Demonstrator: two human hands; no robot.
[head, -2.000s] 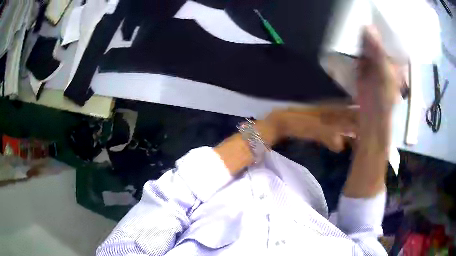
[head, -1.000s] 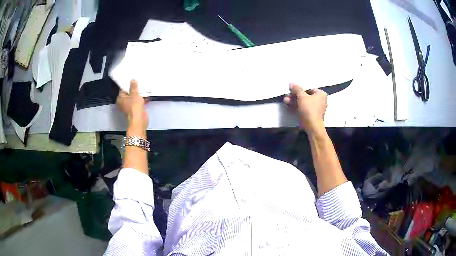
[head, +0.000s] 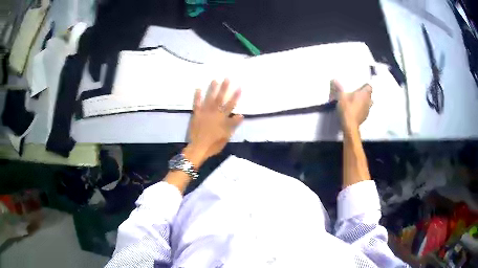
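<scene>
A large white paper pattern (head: pixel 283 78) lies flat on black fabric (head: pixel 314 21), with a thin dark strip of cloth showing along its near edge. My left hand (head: pixel 214 118) rests on the pattern's near edge, fingers spread, holding nothing. My right hand (head: pixel 354 107) is at the near edge towards the pattern's right end, thumb apart from bent fingers; whether it pinches the edge cannot be told. A green-handled awl (head: pixel 247 44) lies on the black fabric just beyond the pattern's far edge.
Shears (head: pixel 434 94) lie on the white table (head: pixel 293 131) at the right, beside a thin ruler (head: pixel 406 104). A green clamp (head: pixel 196 7) is at the far edge. Black and white pieces lie at the left. Scraps and coloured supplies are below the table edge.
My left hand has moved right from the pattern's left end and spread open on it. The pattern's left end now lies flat. My right hand has moved slightly right along the near edge.
</scene>
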